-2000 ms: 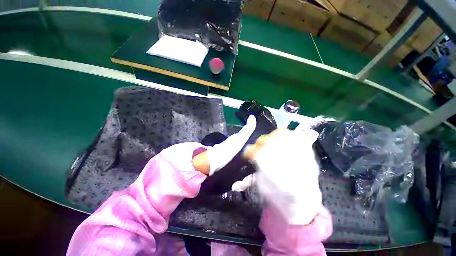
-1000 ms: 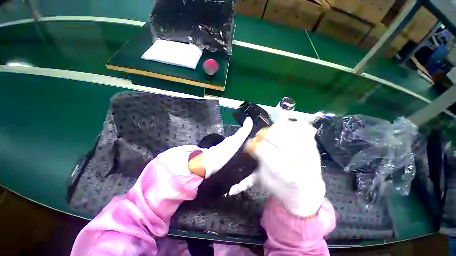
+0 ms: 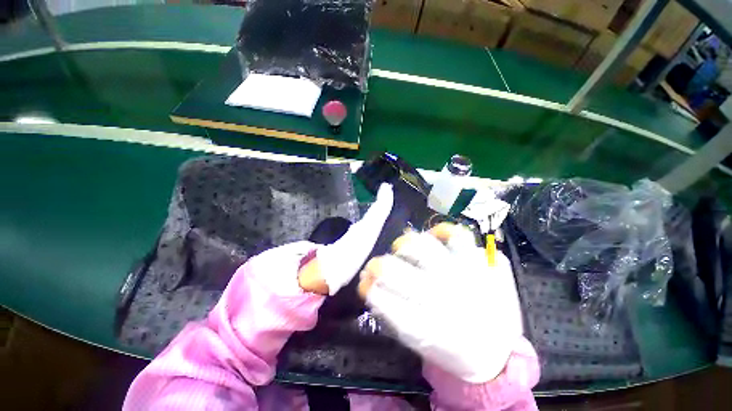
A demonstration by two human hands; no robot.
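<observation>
Black headphones (image 3: 405,202) lie tilted over the dark dotted sheet in front of me, partly hidden by my hands. My left hand (image 3: 361,241), in a white glove, holds them, with its thumb along the near side. My right hand (image 3: 449,293), in a white glove with bare fingertips, is bent over the headphones' right part. It is slightly blurred, and I cannot tell what its fingers hold. A dark round part, perhaps a cup (image 3: 331,230), shows beside my left hand.
A dotted sheet (image 3: 257,193) lies folded at left. A white bottle (image 3: 451,186), crumpled white cloth (image 3: 488,209) and yellow stick (image 3: 491,250) are beyond my right hand. A clear plastic bag (image 3: 598,225) is at right. A stand holds a white pad (image 3: 275,94) and pink-topped object (image 3: 334,112).
My right hand has moved left and turned, uncovering the yellow stick and more of the bottle. My left hand has shifted slightly left and down with the headphones.
</observation>
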